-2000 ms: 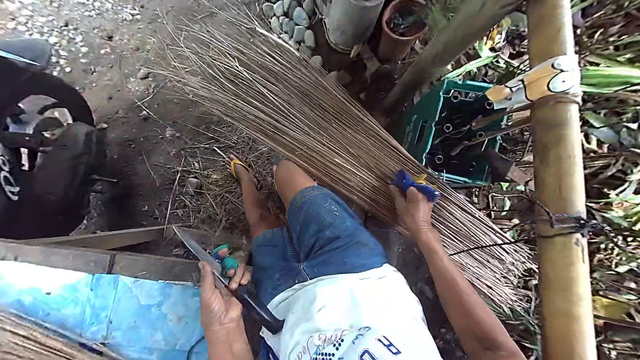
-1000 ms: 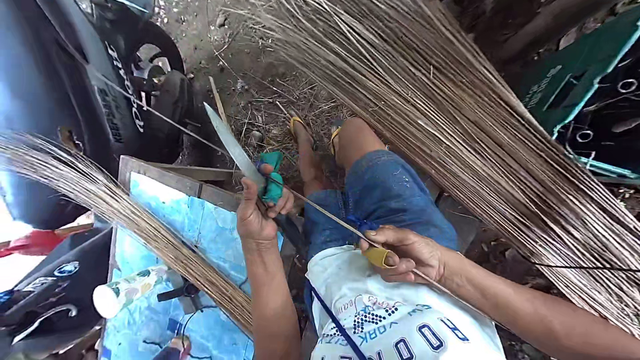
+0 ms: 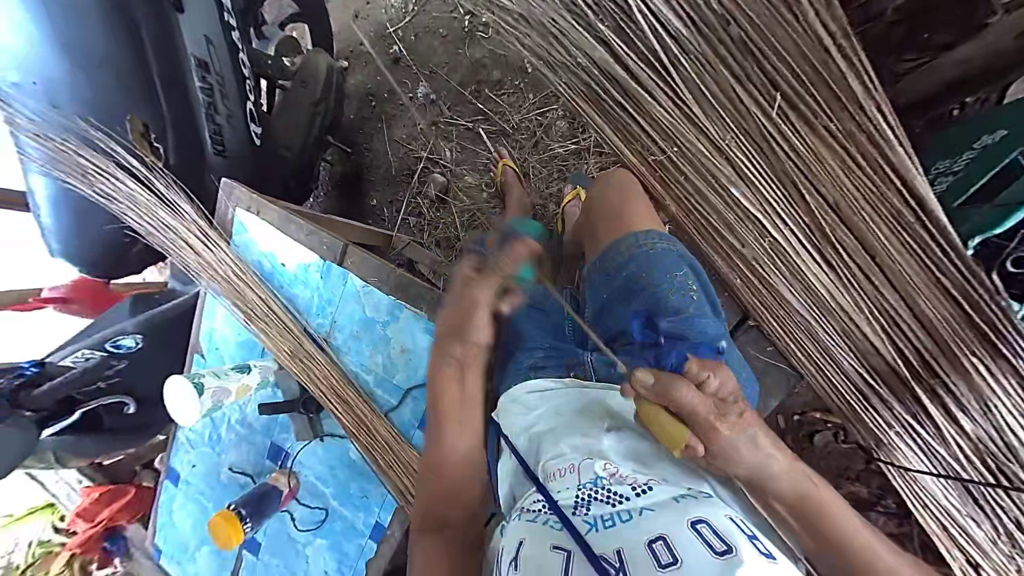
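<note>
My left hand (image 3: 492, 280) is blurred by motion, its fingers curled, with green wrapping (image 3: 526, 240) on them. The knife in it is too blurred to make out clearly. A thin plant stick (image 3: 584, 326) runs from my left hand down to my right hand (image 3: 704, 404), which pinches it between thumb and fingers. Yellow wrapping (image 3: 662, 428) covers a finger of my right hand, and blue material (image 3: 664, 340) shows just above that hand. Both hands are over my lap. A large bundle of thin sticks (image 3: 768, 208) slants past my right side.
On the blue-covered table (image 3: 384, 324) at left lie a smaller stick bundle (image 3: 264, 308), a patterned cylinder with a white end (image 3: 228, 392) and a yellow-capped container (image 3: 248, 512). A motorcycle (image 3: 200, 120) stands beyond it. A green crate (image 3: 976, 176) is at right.
The right hand, at the large bundle two seconds ago, is now over the lap with a single stick. The knife blade, clear in both earlier frames, is now blurred. The view has shifted left.
</note>
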